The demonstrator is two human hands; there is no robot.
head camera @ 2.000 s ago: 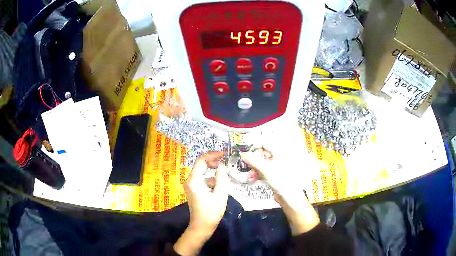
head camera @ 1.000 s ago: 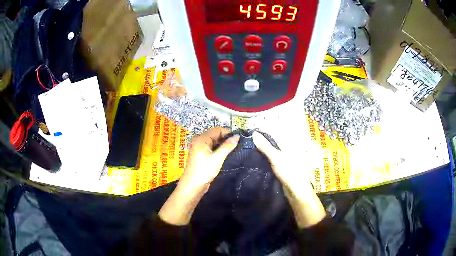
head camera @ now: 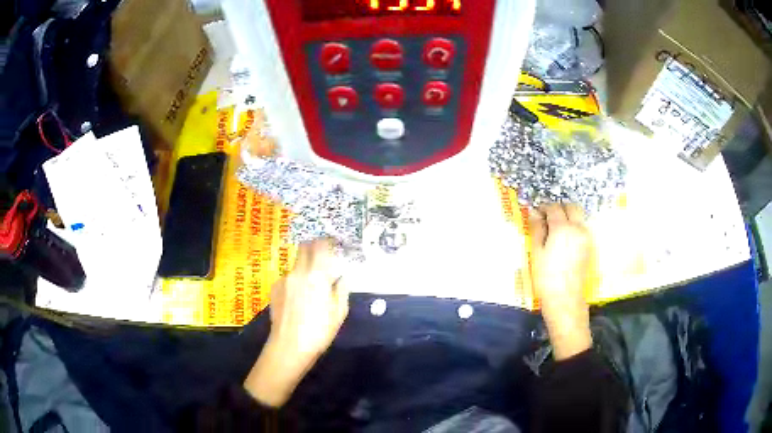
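Note:
The dark navy garment (head camera: 415, 355) lies over the table's front edge, with two round silvery buttons near its upper edge. My left hand (head camera: 311, 296) is at the near edge of the left pile of small silvery pieces (head camera: 296, 196), fingers bent down; its fingertips are unclear. My right hand (head camera: 562, 254) reaches to the near edge of the right pile of shiny pieces (head camera: 559, 165), fingers together; whether it pinches a piece cannot be seen. The lower die (head camera: 391, 239) shows uncovered under the white and red machine head (head camera: 389, 93).
A black smartphone (head camera: 193, 216), white paper slips (head camera: 106, 220) and a dark cylinder with red cord (head camera: 46, 249) are at left. Yellow and black-handled snips (head camera: 550, 106) lie behind the right pile. Cartons stand left (head camera: 161, 63) and right (head camera: 690, 76). Yellow tape crosses the table.
My hands have parted from under the machine head, the left to the left pile and the right to the right pile. The garment has slid down off the die. The view has shifted.

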